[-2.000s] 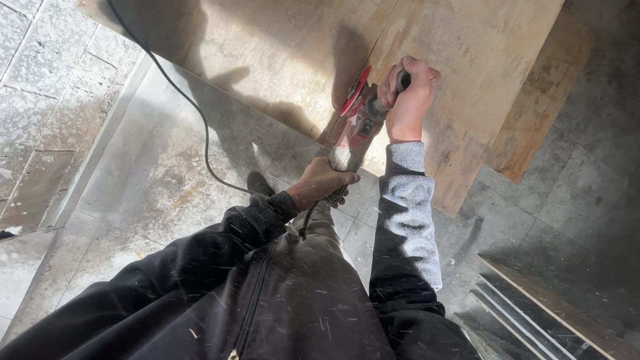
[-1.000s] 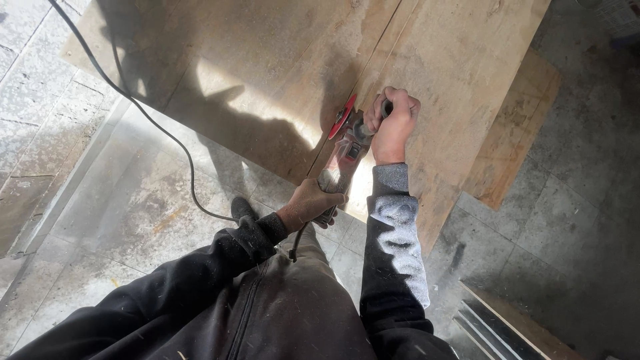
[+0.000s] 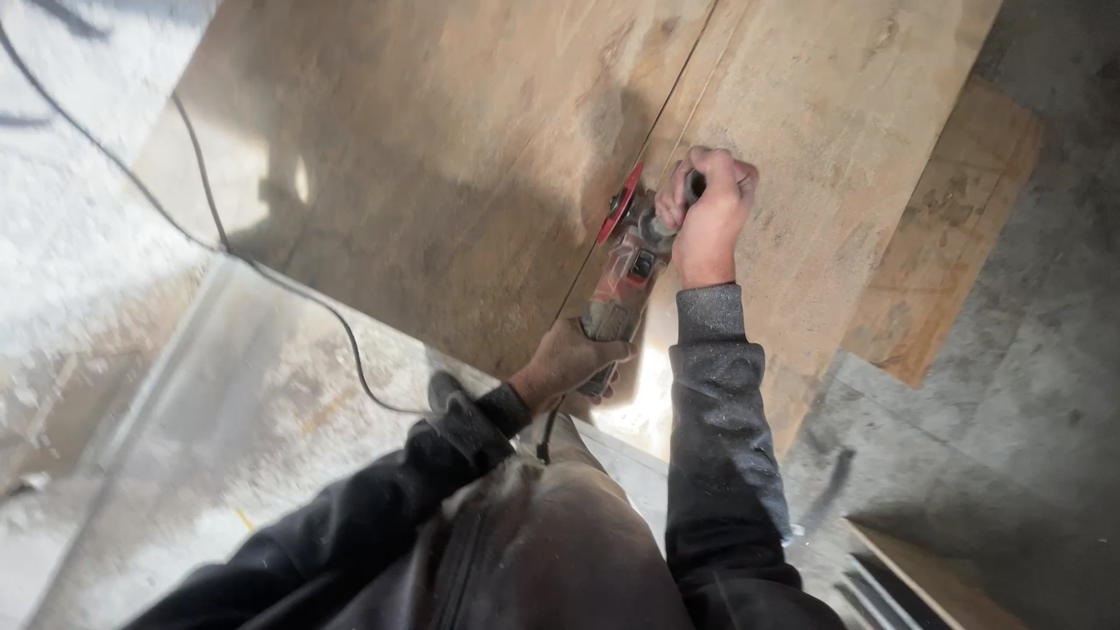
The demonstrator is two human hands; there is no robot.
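Observation:
An angle grinder (image 3: 626, 276), red and grey and dusty, lies across my view over a large plywood sheet (image 3: 420, 114). My left hand (image 3: 573, 357) is wrapped around its rear body, near where the cord leaves. My right hand (image 3: 713, 201) grips the side handle at the tool's head. A thin disc with a red face (image 3: 621, 203) stands on edge at a long dark straight line (image 3: 674, 83) in the plywood. Whether the disc touches the wood, or spins, I cannot tell. Some fingers of my left hand are hidden behind the body.
A black power cord (image 3: 337, 315) loops from the left across the sheet's corner toward my legs. A smaller wood board (image 3: 949, 236) lies partly under the sheet's right side. Boards or panels (image 3: 910, 573) stand at the lower right, on the grey tiled floor (image 3: 1041, 420). My shoe (image 3: 444, 389) is near the sheet's edge.
The grinder, held in both hands throughout, has come back along the line toward my body. More of the dark line shows beyond the disc. The view has shifted somewhat.

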